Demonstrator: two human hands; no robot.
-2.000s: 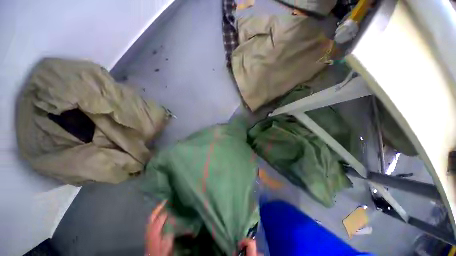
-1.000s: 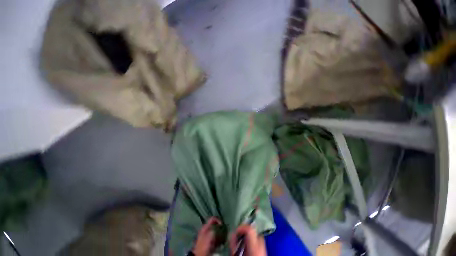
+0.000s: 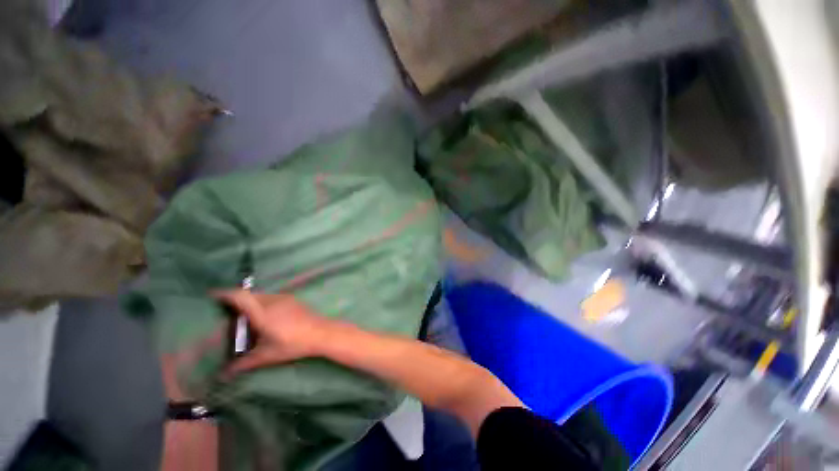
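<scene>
The green sack (image 3: pixel 368 235) with red stripes lies bunched in front of me. My right hand (image 3: pixel 267 329) reaches across it from the lower right, thumb and fingers around a dark, finger-long marker (image 3: pixel 243 333) with a bright glint, over the sack's left part. My left hand is mostly hidden by the sack's folds; its wrist (image 3: pixel 190 410) with a dark band shows at the lower left. The picture is blurred.
A tan sack (image 3: pixel 87 175) lies left, another (image 3: pixel 460 37) at the top. A second green sack (image 3: pixel 501 184) is by the white table leg (image 3: pixel 580 152). The blue bin (image 3: pixel 534 336) appears tilted at lower right. A brown paper piece (image 3: pixel 603 300) lies on the floor.
My hands have moved left from the sack's gathered lower edge; my right arm now crosses over it. The green sack lies flatter and further left. More of the blue bin shows.
</scene>
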